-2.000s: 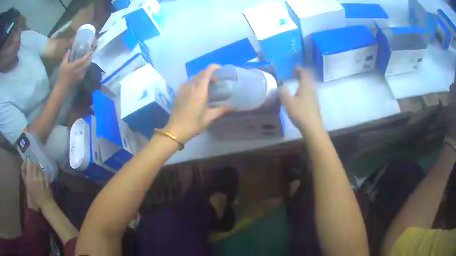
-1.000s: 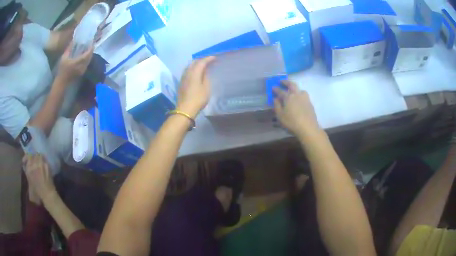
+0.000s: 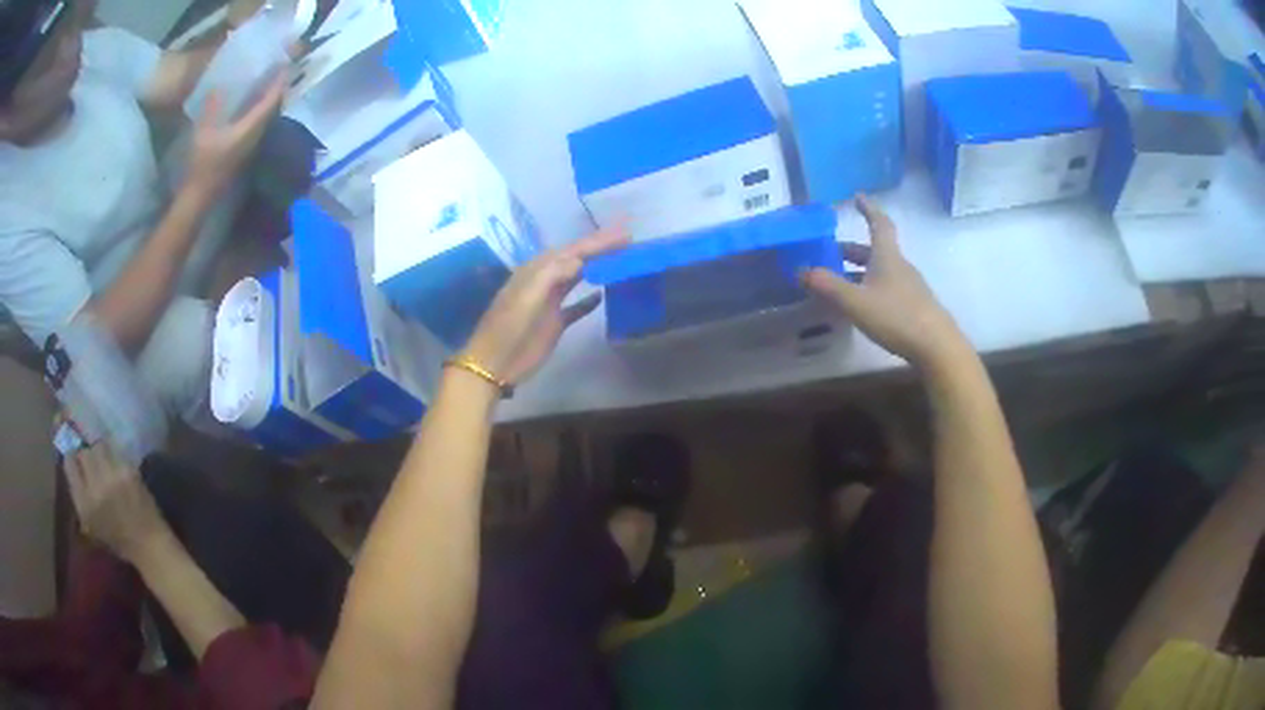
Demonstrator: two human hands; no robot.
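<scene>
An open blue and white carton (image 3: 721, 345) stands at the table's front edge, its opening facing me. Its long blue lid flap (image 3: 715, 247) is partly folded over, and a dark interior shows beneath it. My left hand (image 3: 534, 312) is at the left end of the flap, with its fingertips on the flap and its thumb lower. My right hand (image 3: 888, 289) holds the right end of the carton, with its thumb at the blue side flap. What lies inside the carton cannot be made out.
A closed carton (image 3: 687, 160) lies just behind. More cartons stand right (image 3: 1013, 146) and left (image 3: 444, 236). An open carton at the left has a white oval part (image 3: 244, 350) beside it. A seated person (image 3: 83, 194) at the left holds a whitish housing. Other people's arms show at both sides.
The translucent housing held in my left hand is out of sight; a pale oval shape showed inside the carton a second ago. The blue lid flap has come down partly over the opening.
</scene>
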